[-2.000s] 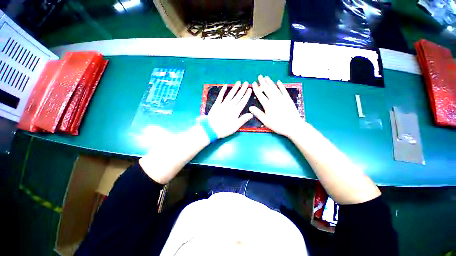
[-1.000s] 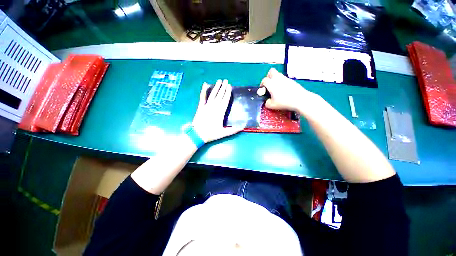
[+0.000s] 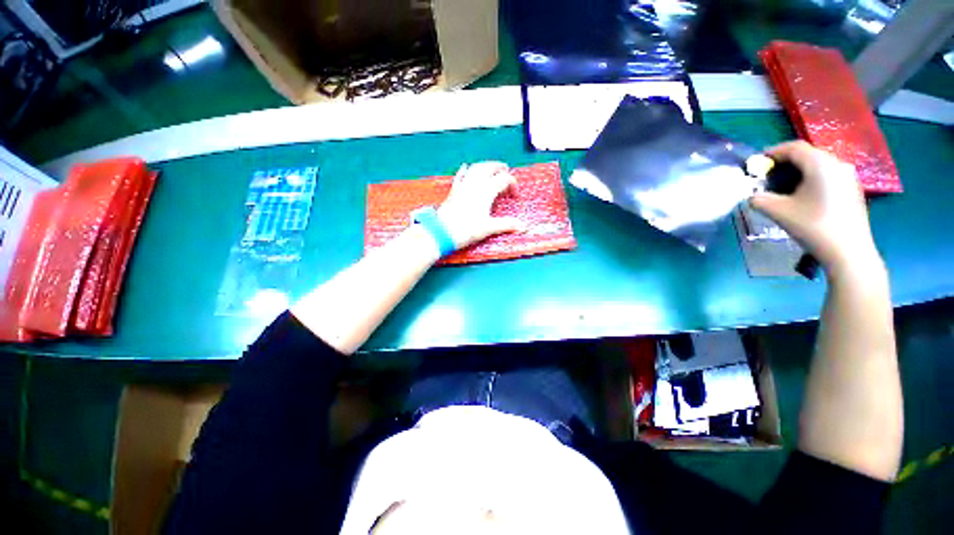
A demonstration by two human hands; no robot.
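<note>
My right hand (image 3: 821, 204), at the right, pinches the right end of a glossy black sheet-like piece (image 3: 669, 172) between thumb and fingers. The piece is tilted in the air above the mat, with strong glare on its face; I cannot tell if it is film or a film-covered board. A small whitish bit shows at my right fingertips. My left hand (image 3: 473, 209), with a blue wrist band, rests on a flat red bubble bag (image 3: 539, 209), fingers slightly bent and thumb apart. No black piece shows on the bag.
A clear sheet with blue squares (image 3: 274, 214) lies left of the bag. Red bags are stacked at the left (image 3: 89, 246) and far right (image 3: 832, 115). A carton (image 3: 471, 47) and black sheets (image 3: 596, 42) stand beyond. Grey pads (image 3: 769, 256) are partly hidden. Floor cartons sit below the bench.
The black piece has left the red bag, lifted and carried right by my right hand. My left hand has moved onto the uncovered bag. The camera view has shifted.
</note>
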